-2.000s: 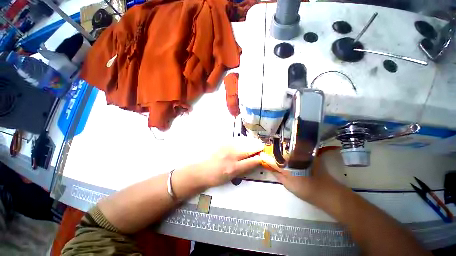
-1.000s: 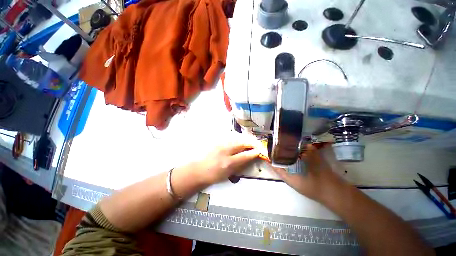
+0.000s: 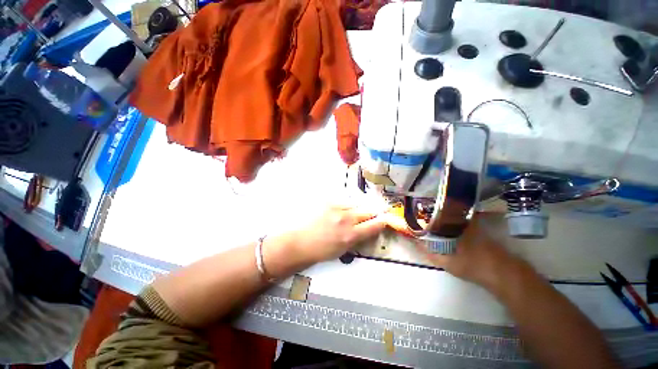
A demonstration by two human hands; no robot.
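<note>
A small orange cloth piece (image 3: 398, 219) glows under the needle light at the head of the white sewing machine (image 3: 462, 79). My left hand (image 3: 333, 232) lies left of the needle area with its fingertips on the cloth. My right hand (image 3: 469, 252) is at the cloth's right side, blurred, its fingertips partly hidden behind the shiny metal guard (image 3: 464, 180). The needle and presser foot are hard to make out in the glare. A rust-orange strip (image 3: 348, 133) lies behind, beside the machine head.
A rust-orange garment pile (image 3: 252, 79) lies left of the machine. Snips (image 3: 629, 294) lie at the right. A printed ruler (image 3: 346, 324) runs along the front edge. A dark tool (image 3: 71, 205), a bottle (image 3: 76, 97) and a grey machine part (image 3: 36, 130) are at the left.
The whole view has shifted, so the machine and table sit further right than a second ago. Both hands remain at the needle area, with the right hand now blurred.
</note>
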